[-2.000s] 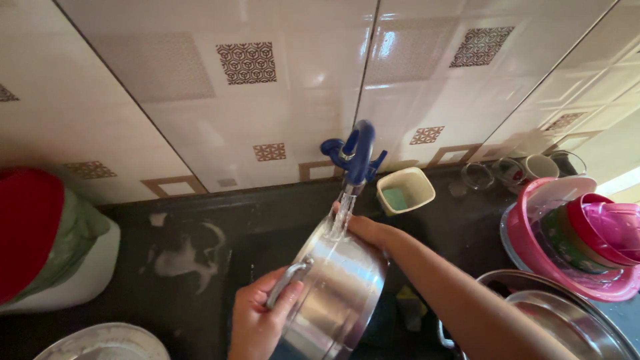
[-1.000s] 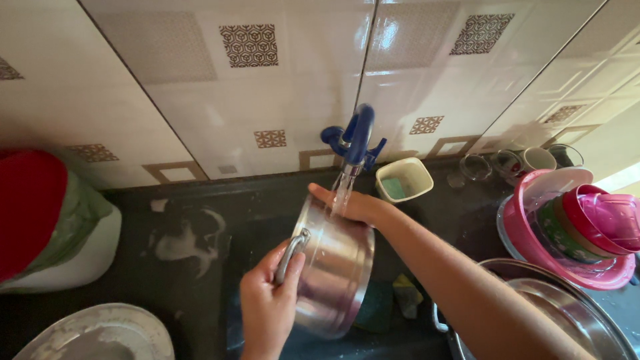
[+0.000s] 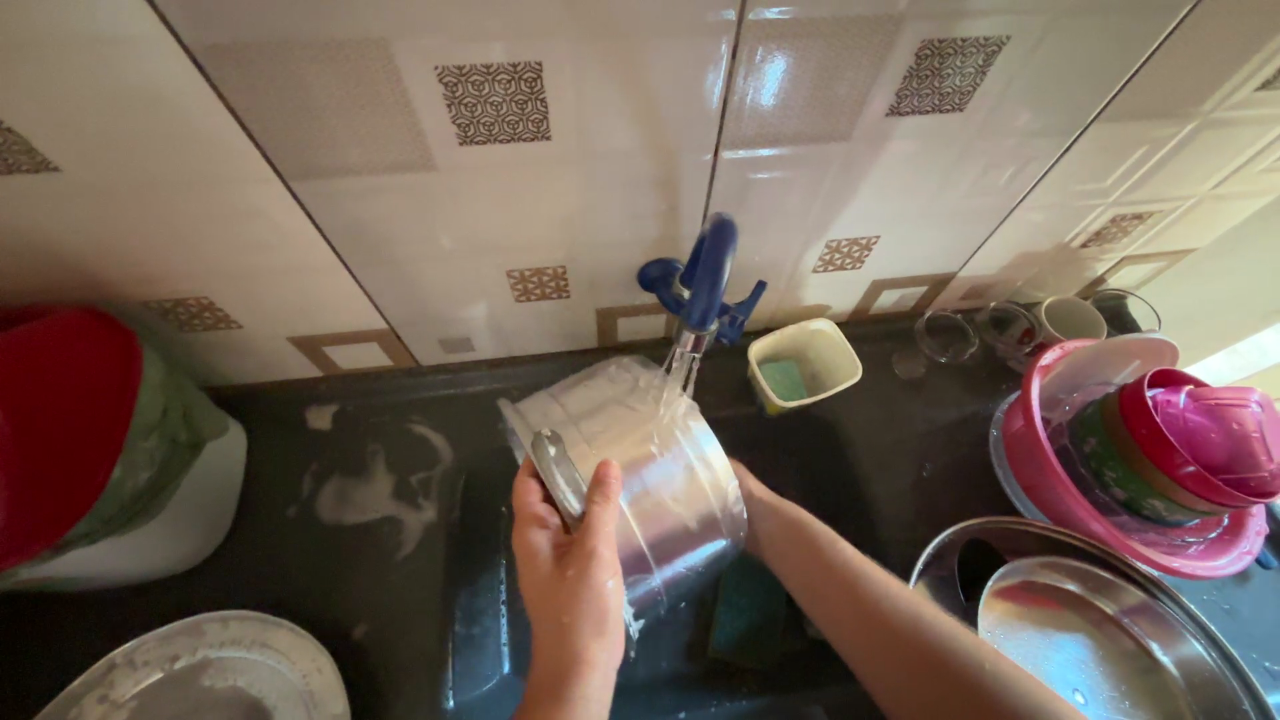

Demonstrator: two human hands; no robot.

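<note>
A steel cooking pot (image 3: 680,490) is tilted on its side over the dark sink (image 3: 480,610), under the blue faucet (image 3: 708,270). Water runs from the spout onto the pot's wall, and whitish suds cover its upper part. My left hand (image 3: 575,560) grips the pot's side handle (image 3: 557,475), thumb against the wall. My right hand (image 3: 750,505) is at the far right side of the pot, mostly hidden behind it; only the wrist area shows, so its fingers cannot be seen.
A square cream tub (image 3: 835,345) with a green sponge stands right of the faucet. Glasses (image 3: 945,338), a pink basin (image 3: 1030,440) of bowls and a steel basin (image 3: 960,540) are on the right. At left are a lidded bin (image 3: 190,520), a round metal lid (image 3: 320,665) and foam (image 3: 375,495).
The pot has been turned in my hands, with its handle now farther left and more wall under the water. My right hand has moved from the pot's top edge by the spout down to its right side.
</note>
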